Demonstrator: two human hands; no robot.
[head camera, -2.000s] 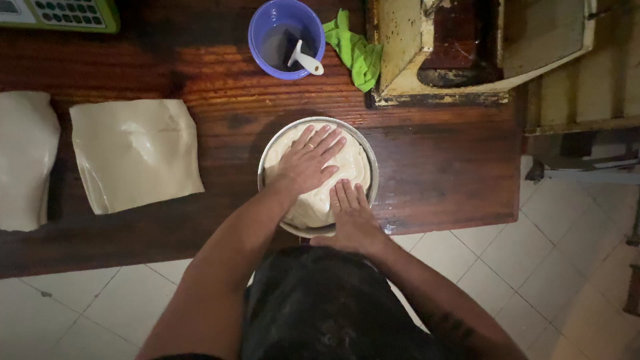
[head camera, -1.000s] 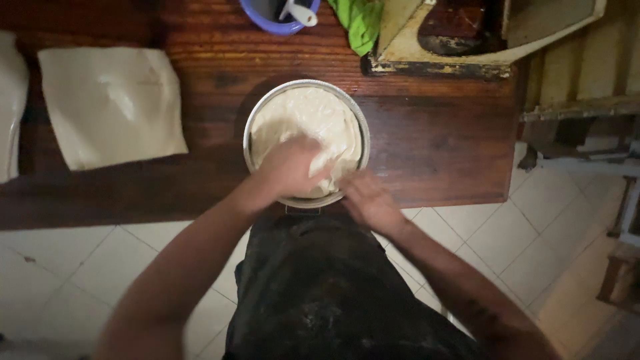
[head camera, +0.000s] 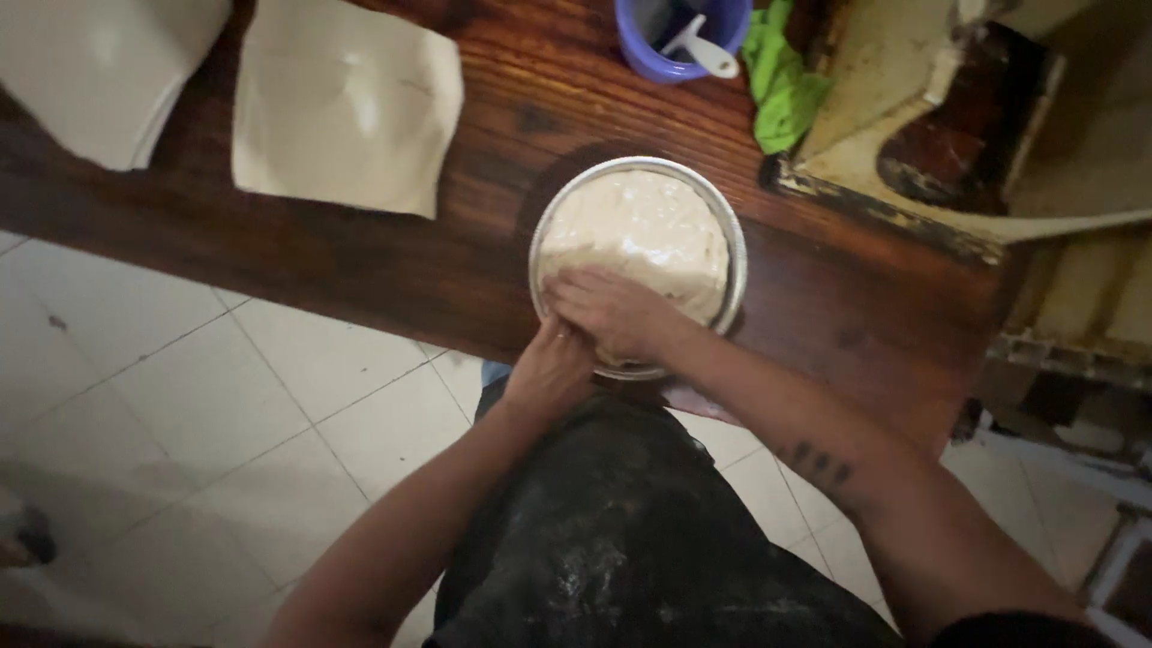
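A round metal pan (head camera: 740, 270) stands near the front edge of the wooden table, with pale, glossy dough (head camera: 643, 220) in it. My right hand (head camera: 612, 310) lies over the lower left part of the dough, its fingers reaching the pan's left side. Close against it, my left hand (head camera: 556, 360) is at the pan's lower left rim, its fingertips partly hidden; whether it grips the rim cannot be told. Two flat, pale sheets, apparently dough, lie to the left, one nearer the pan (head camera: 346, 108) and one at the far left (head camera: 108, 72).
Behind the pan stands a blue-purple plastic bowl (head camera: 643, 58) with a white-handled tool (head camera: 706, 49) in it. A green cloth (head camera: 778, 81) lies beside it. A worn, cream-coloured metal machine (head camera: 864, 117) occupies the back right of the wooden table (head camera: 486, 261).
Both hands have moved to the pan's lower left side. Two seconds ago they lay spread on the dough, the left on its middle and the right at its lower right. The view has turned.
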